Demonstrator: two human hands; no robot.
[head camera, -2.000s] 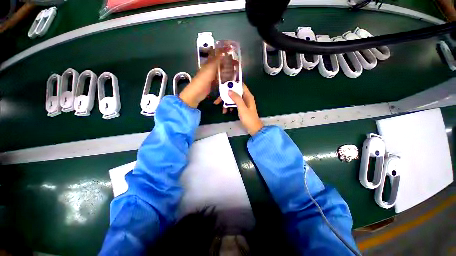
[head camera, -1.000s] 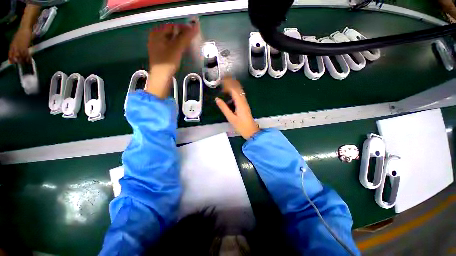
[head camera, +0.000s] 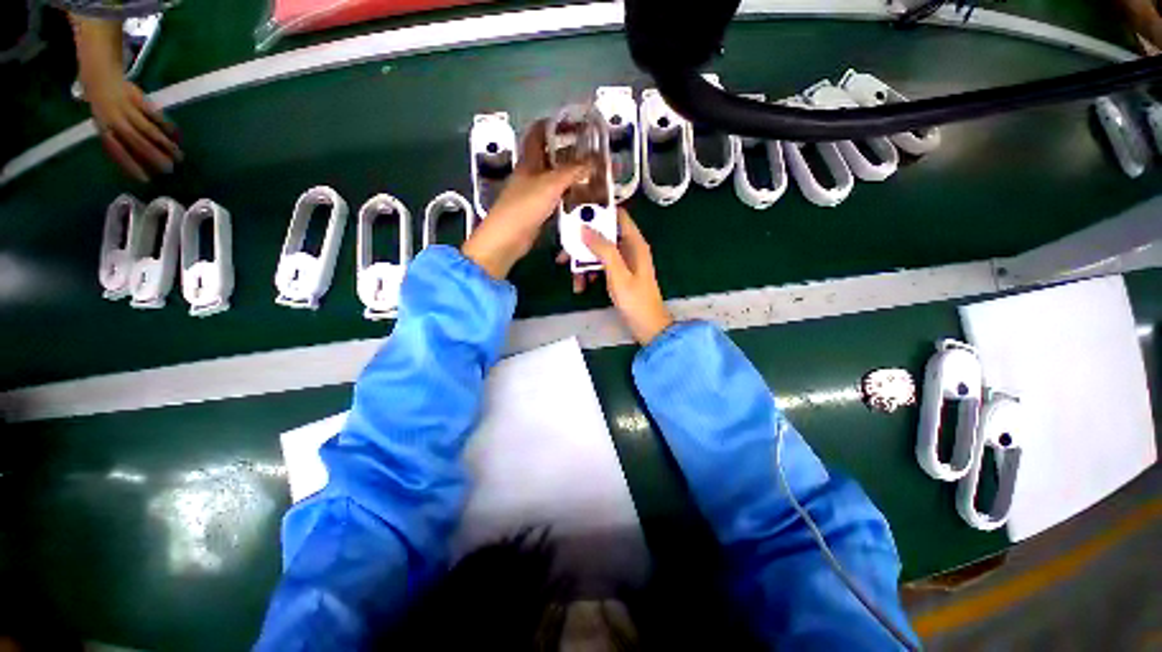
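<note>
A white loop-shaped housing (head camera: 588, 236) is held upright above the belt, its solid end with a dark dot towards me. My right hand (head camera: 627, 274) grips that solid end, thumb on its face. My left hand (head camera: 520, 210) is at the housing's left side and upper part; its fingers are partly hidden and blurred, and I cannot tell if they hold a small part. More housings lie on the green conveyor belt (head camera: 433, 115): several at the left (head camera: 207, 255), one just behind my left hand (head camera: 493, 159), and a row at the right (head camera: 761, 159).
A white sheet (head camera: 548, 433) lies under my left sleeve. Two housings (head camera: 949, 408) rest by a second white sheet (head camera: 1070, 408) at the right, beside a round speckled clump (head camera: 887, 390). A black arm (head camera: 867, 121) crosses overhead. Another person's hand (head camera: 134, 127) reaches over the belt at the upper left.
My left hand has come back from the far left of the belt to the housing, and my right hand has closed on it. The belt's housings have shifted left. The other person's hand has let go of a housing.
</note>
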